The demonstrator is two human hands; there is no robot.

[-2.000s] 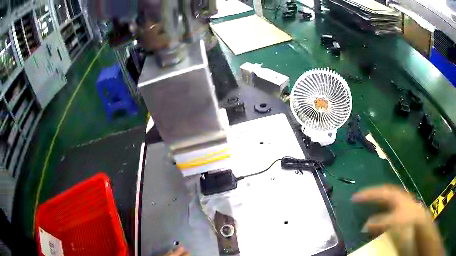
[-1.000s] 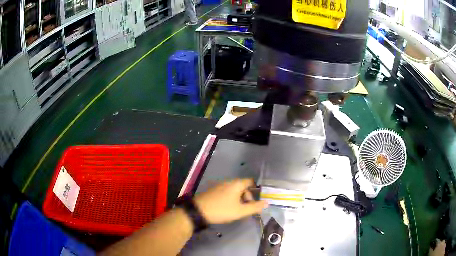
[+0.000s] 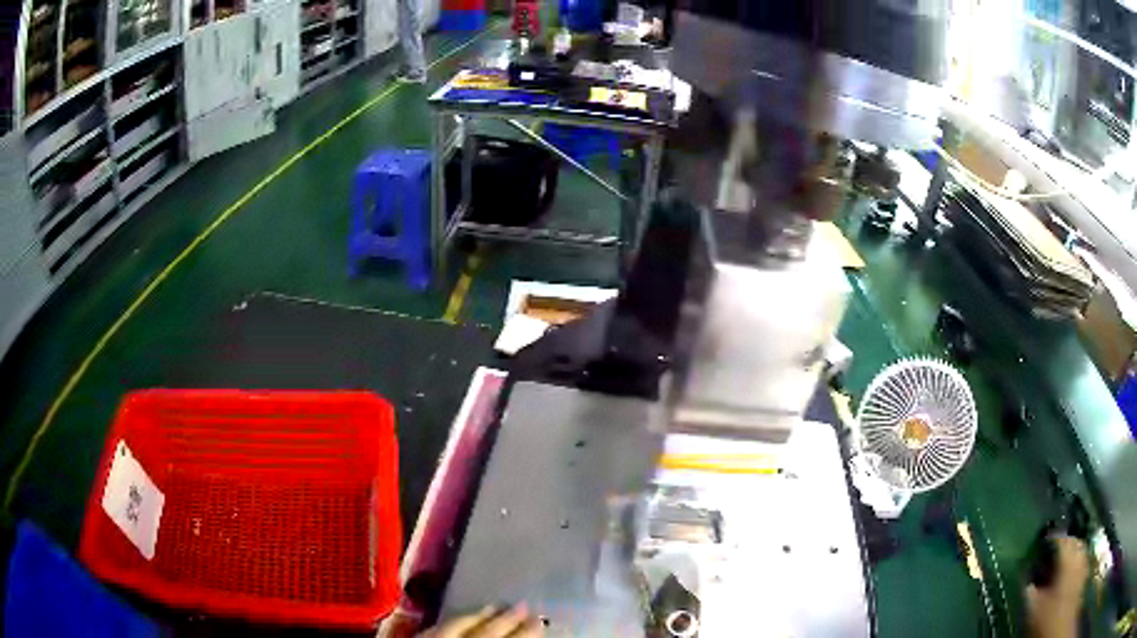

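The silver horn [image 3: 754, 355] hangs over the plate and is blurred; a yellow-orange band lies below it. The welding nest [image 3: 682, 523] shows under it with no black adapter visible in it. The clamp bar [image 3: 677, 611] with its silver ring is in front. My left hand [image 3: 489, 622] is cut off by the bottom edge; only fingers show on the plate's front. My right hand [image 3: 1060, 583] is small and blurred at the far right, over the green belt, touching or close to dark adapters [image 3: 1062, 521]; its grip cannot be made out.
The silver base plate [image 3: 549, 486] lies in front of me. A red basket [image 3: 249, 586] stands left of it. A white fan [image 3: 916, 426] stands right of the plate, beside the green conveyor belt [image 3: 916, 548]. A blue stool [image 3: 393, 218] and a bench [image 3: 549, 106] are farther back.
My left hand has moved from beside the horn down to the plate's front edge. The adapter's cord no longer shows on the plate. My right hand has come into clearer view at the right.
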